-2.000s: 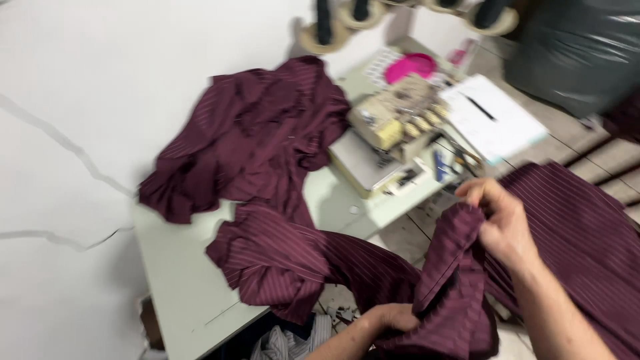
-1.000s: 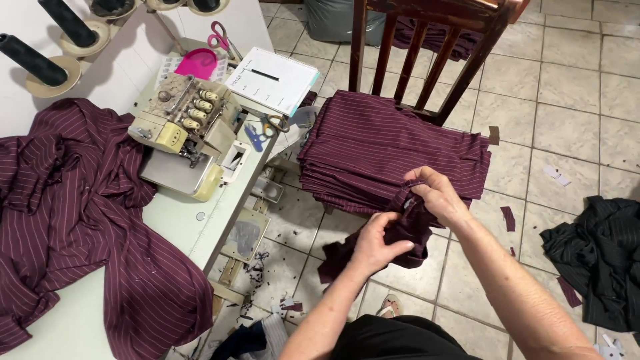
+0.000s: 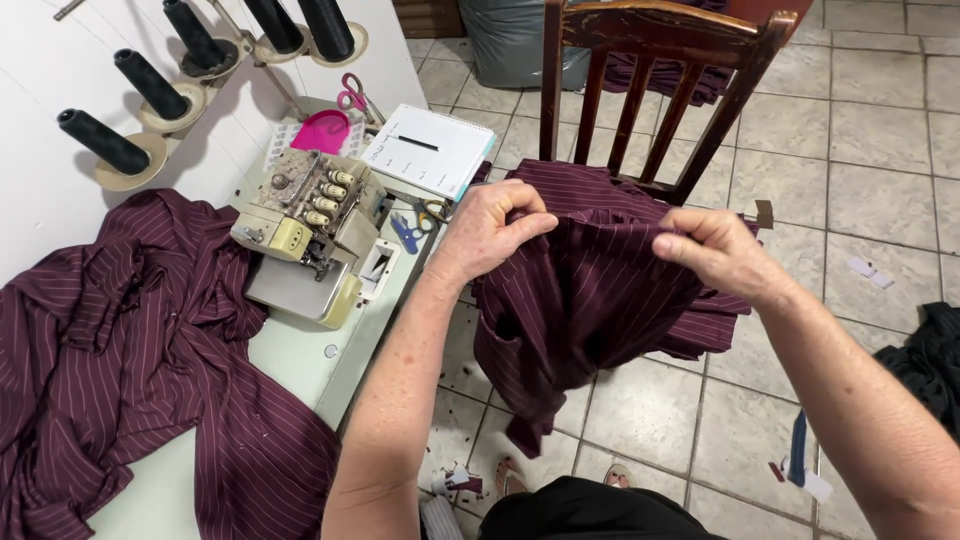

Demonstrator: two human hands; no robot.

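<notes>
A maroon pinstriped garment piece [image 3: 592,292] hangs spread between both hands, its upper edge stretched between them and its lower end dangling over the floor. My left hand [image 3: 499,229] pinches that edge at the left between thumb and fingers. At the right end, my right hand [image 3: 712,244] grips the same edge. Behind the held piece lies a folded stack of the same striped fabric [image 3: 705,326] on the seat of a wooden chair [image 3: 660,30]. More of this fabric [image 3: 127,352] is heaped on the sewing table at the left.
An overlock sewing machine [image 3: 307,225] stands on the pale table [image 3: 300,367], below cones of black thread [image 3: 154,86]. Blue thread snips [image 3: 406,231], scissors [image 3: 431,214] and a spiral notebook [image 3: 431,150] with a pen lie near the table edge. Dark cloth [image 3: 926,364] lies on the tiled floor.
My hands have moved apart, and the garment piece, bunched between them a second ago, now hangs spread out. Two seconds ago it lay partly over the table. The view has swung markedly.
</notes>
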